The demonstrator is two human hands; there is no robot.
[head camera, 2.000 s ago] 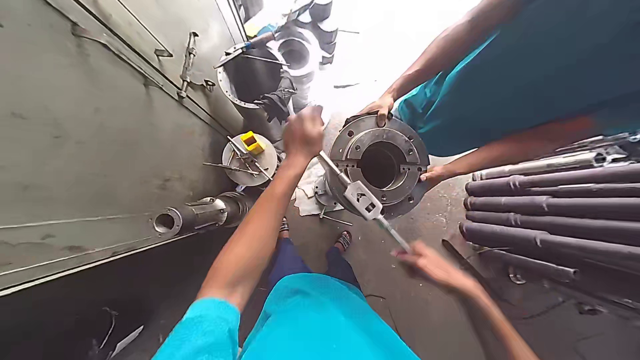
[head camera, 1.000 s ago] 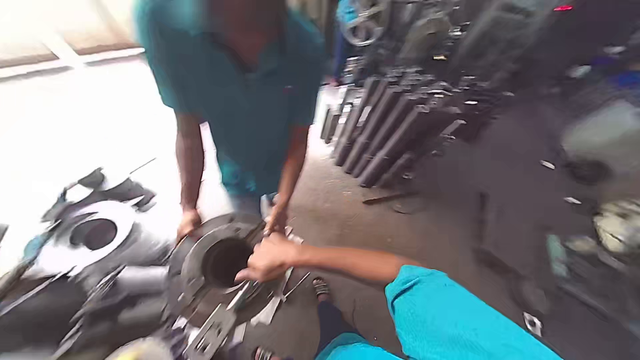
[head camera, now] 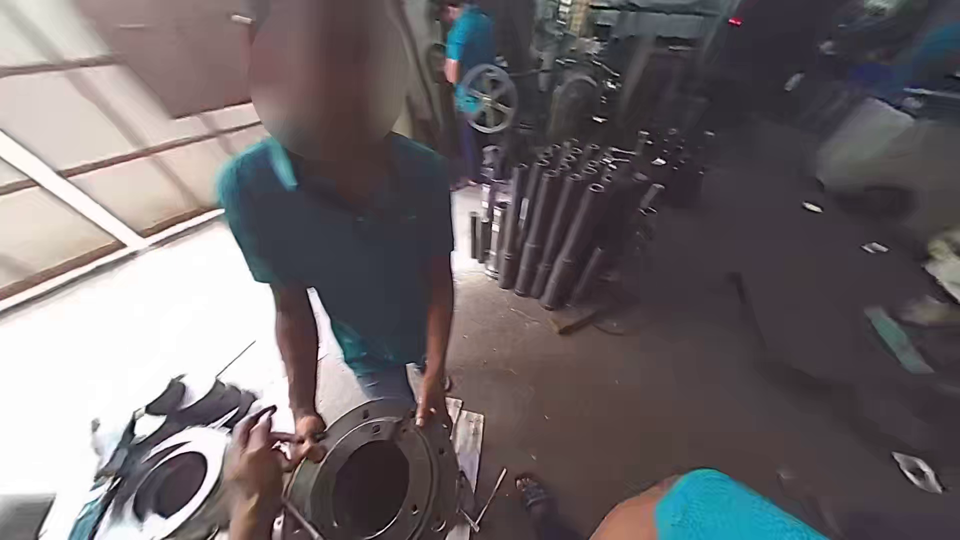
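My left hand (head camera: 253, 469) is raised at the lower left, fingers bent, beside the rim of a round metal flange (head camera: 424, 469) with a wide bore and bolt holes. It is blurred, and whether it holds anything is unclear. A thin metal bar (head camera: 301, 519) runs from near that hand down over the flange's left side. A co-worker in a teal shirt stands across the flange with one hand (head camera: 309, 439) at its left rim, close to my fingers, and the other (head camera: 431, 401) at its far right rim. My right hand is out of view; only the upper arm and turquoise sleeve (head camera: 720, 510) show.
Left of the flange lies another ring-shaped metal part (head camera: 217, 457) with dark curved pieces (head camera: 202, 401) behind. Dark metal pipes (head camera: 551, 232) stand bundled beyond the co-worker, near a spoked handwheel (head camera: 489, 99) and another person (head camera: 470, 45). A foot in a sandal (head camera: 534, 491) is on the floor.
The view has swung upward. My right hand, over the flange one second ago, has gone out of view. My left hand now shows beside the flange. The tap wrench seen earlier is no longer plainly visible.
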